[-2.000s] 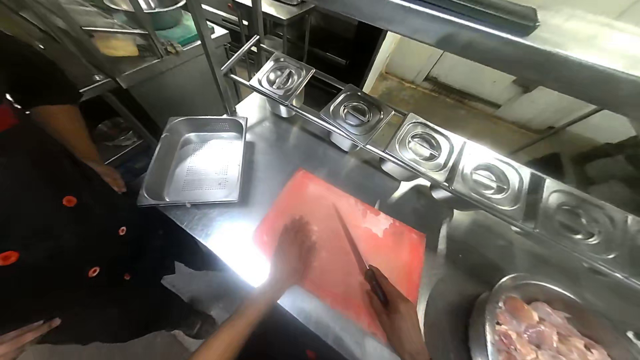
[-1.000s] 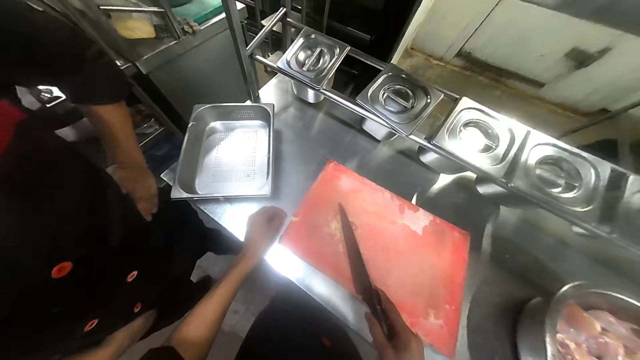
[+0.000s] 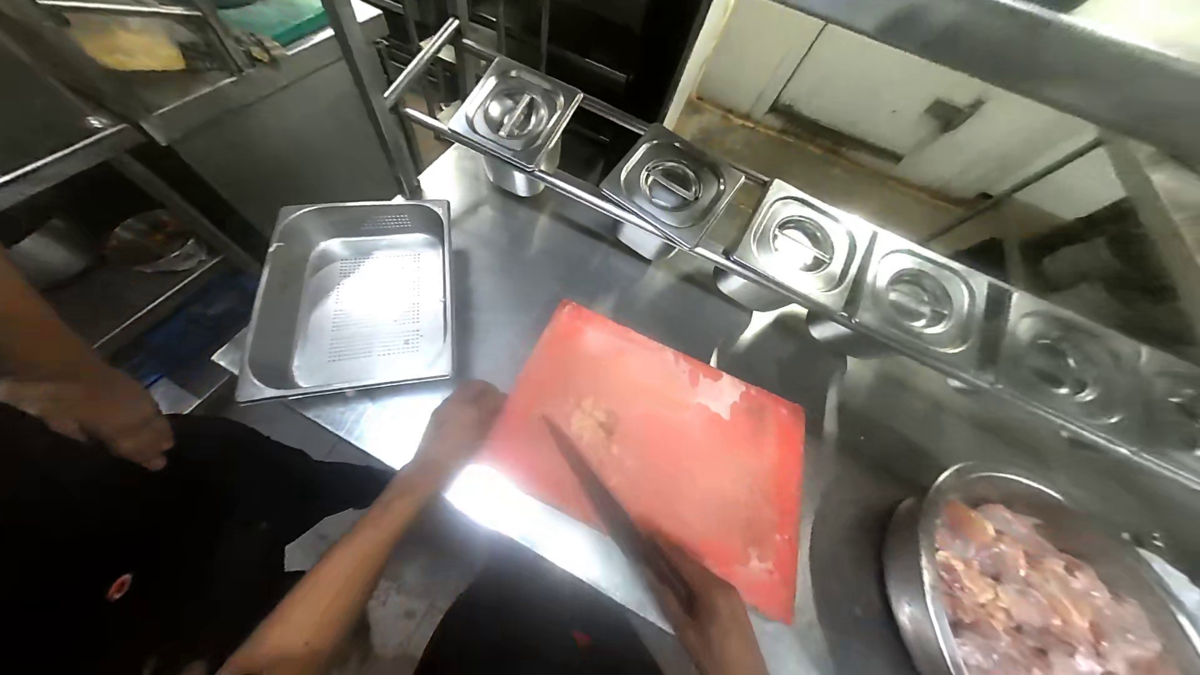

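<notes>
A red cutting board (image 3: pixel 694 450) lies on the steel worktop, worn pale in patches. My right hand (image 3: pixel 708 609) grips a kitchen knife (image 3: pixel 600 497) by its handle at the board's near edge, the blade lying across the board's left part. At the board's left edge rests my left hand (image 3: pixel 464 422), its fingers curled and nothing seen in it; whether it is fully closed is unclear. A perforated steel pan (image 3: pixel 375 309) stands just beyond that hand. At the lower right, a round metal bowl (image 3: pixel 905 572) holds pieces of raw meat (image 3: pixel 1041 591), which look like chicken.
Several lidded steel containers (image 3: pixel 670 183) hang in a rail (image 3: pixel 600 202) along the worktop's far side. A person's hand (image 3: pixel 112 412) and dark clothing are at the left, near the pan. Metal shelving (image 3: pixel 272 84) stands behind them.
My left hand has gone from flat on the board to its left edge, its fingers now curled. The knife stays in my right hand, its blade over the board. The view has shifted.
</notes>
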